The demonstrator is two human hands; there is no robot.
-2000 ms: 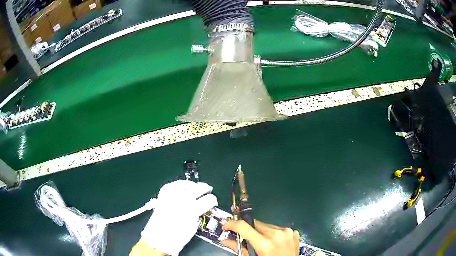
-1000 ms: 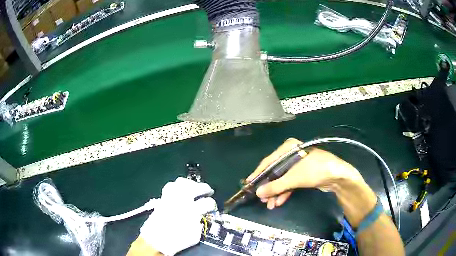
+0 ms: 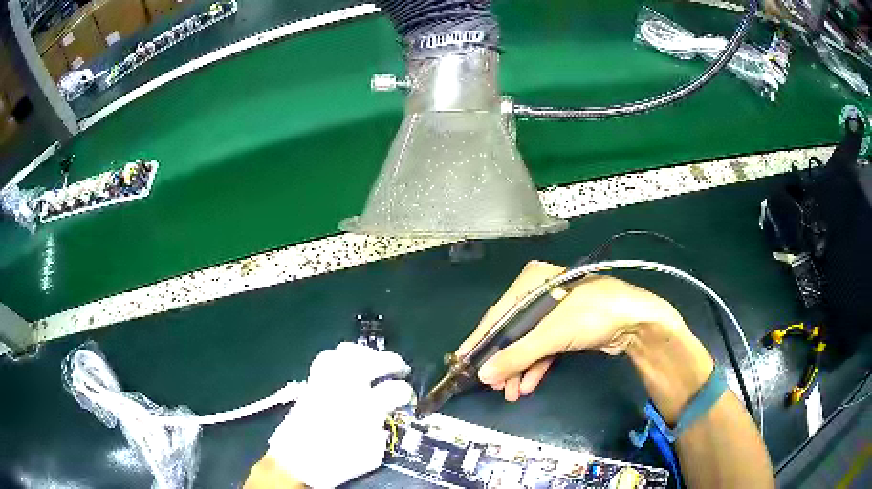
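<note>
The power strip assembly (image 3: 516,457) lies on the dark green mat at the bottom centre, its open side with parts facing up. My left hand (image 3: 339,415), in a white glove, is at the strip's left end, by the yellow wire, with the white power cord (image 3: 244,413) running into it; its fingertips are partly hidden. My bare right hand (image 3: 574,329) grips the soldering iron (image 3: 507,339); the tip points down at the strip's left end, beside my gloved fingers. A small black part (image 3: 370,329) sticks out above the glove.
The fume hood (image 3: 454,177) hangs above the work, beside a ribbed metal gooseneck (image 3: 612,112). The green conveyor (image 3: 258,162) carries other strips and bagged cord. A bagged cord coil (image 3: 129,411) lies left. A black box (image 3: 813,229) and yellow-and-black part (image 3: 811,358) are right.
My right hand has swung the iron from upright to pointing down at the strip's left end, most recently slightly lower left. My left hand has hardly moved. Conveyor items have shifted right.
</note>
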